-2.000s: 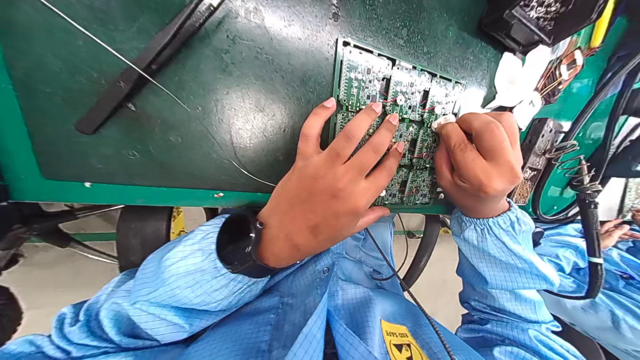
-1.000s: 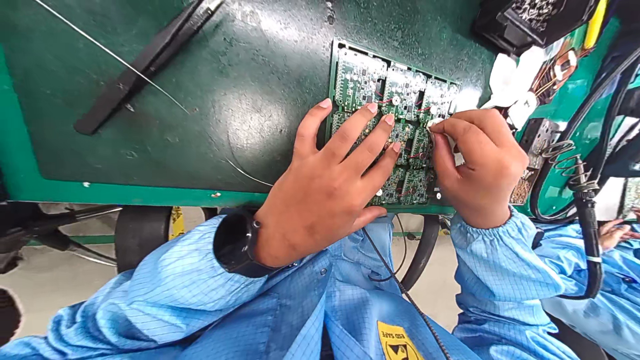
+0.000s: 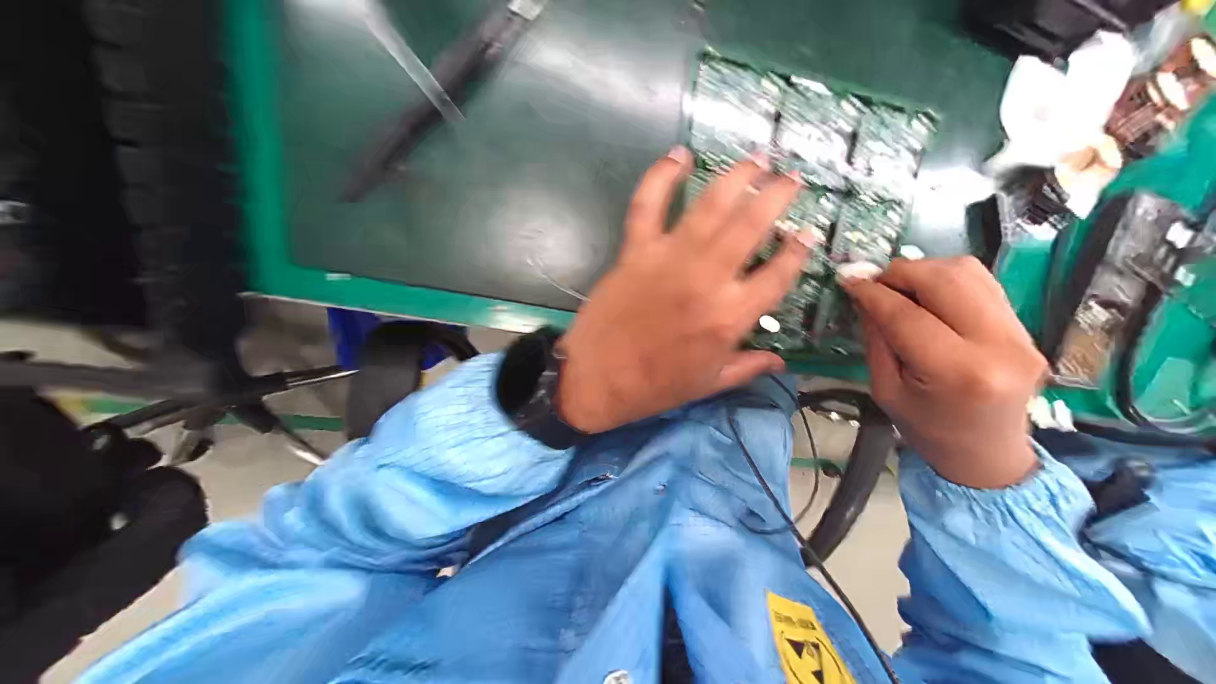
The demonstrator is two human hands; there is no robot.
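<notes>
A panel of green circuit boards (image 3: 807, 123) lies on the dark green mat near the table's front edge. Across its left part rests my left hand (image 3: 679, 294), palm down with the fingers spread, holding nothing. My right hand (image 3: 950, 351) is at the panel's lower right, its thumb and index finger pinching a small white piece (image 3: 859, 271) against the boards. What the piece is cannot be told, as the view is blurred. A small white dot (image 3: 769, 324) shows on the panel near my left thumb.
Black tweezers (image 3: 437, 95) lie on the mat (image 3: 456, 209) at the upper left, with a thin wire (image 3: 413, 62) across them. White crumpled material (image 3: 1064, 95) and a black container (image 3: 1054, 24) are at the upper right. Beside my right hand is a metal-and-black block (image 3: 1111, 294).
The view has swung, showing more floor and dark things at the left. My left hand stays spread on the panel; my right hand still pinches, now at a lower place on the boards.
</notes>
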